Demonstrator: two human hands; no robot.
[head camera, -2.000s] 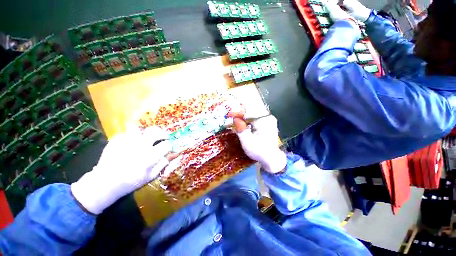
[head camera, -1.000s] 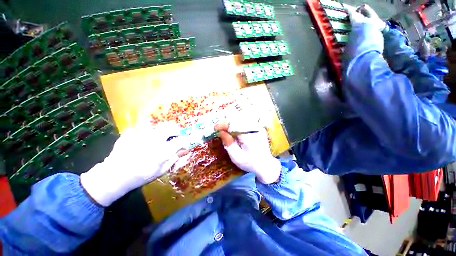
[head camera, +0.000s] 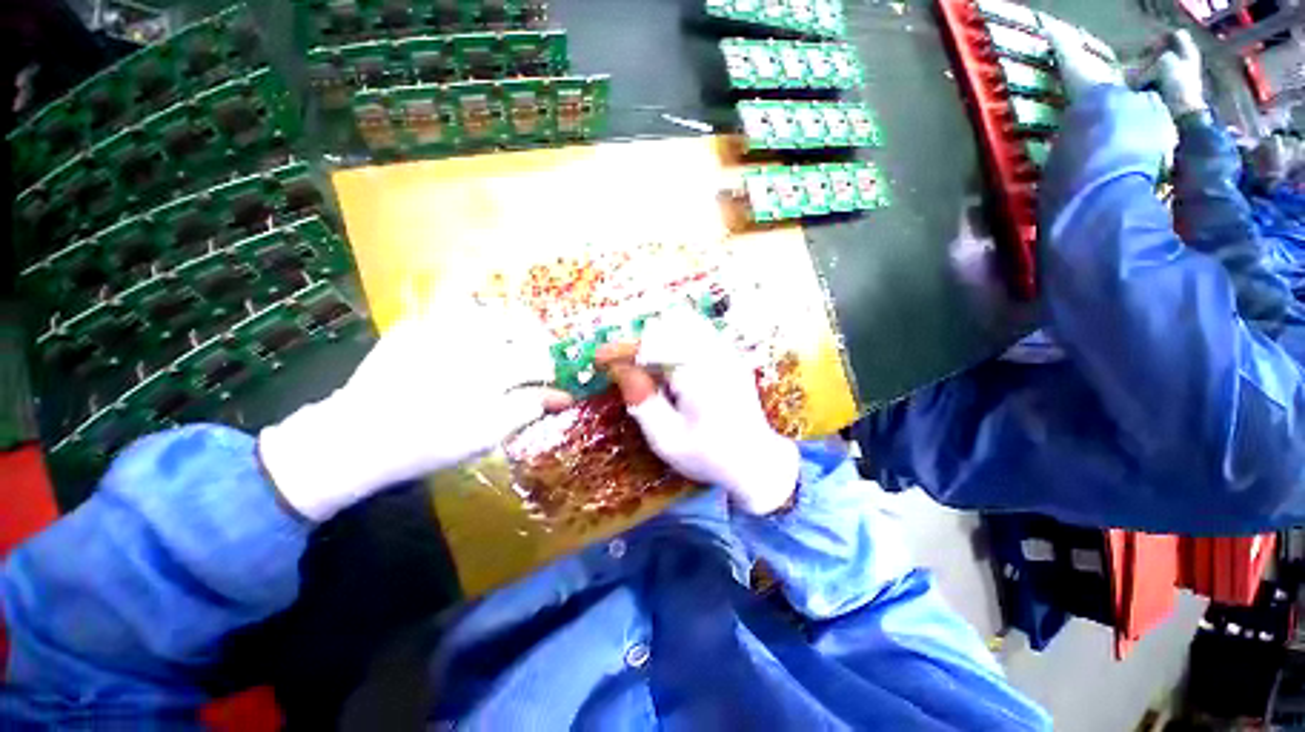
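My left hand (head camera: 429, 393), in a white glove, grips the left end of a narrow green PCB panel (head camera: 578, 363) held over the yellow mat (head camera: 408, 215). My right hand (head camera: 704, 415), gloved with bare fingertips, is bent over the middle of the panel, fingers at its face. Whether it holds the thin tool cannot be made out; glare and the glove hide it. Small orange-red parts (head camera: 573, 286) lie scattered on the mat beyond the panel, and more lie on the near side under glossy clear film (head camera: 587, 479).
Dark-faced PCB panels (head camera: 480, 112) stand in rows at the left and upper left. A column of pale-patched panels (head camera: 816, 190) lies at the mat's far right corner. A neighbour's blue sleeve (head camera: 1145, 286) reaches to a red tray (head camera: 1009, 186). Red trays (head camera: 1142, 586) stand at lower right.
The view has shifted, so the bench items sit further right. My right fingers have moved in over the panel, and the thin dark tool seen earlier no longer shows clearly.
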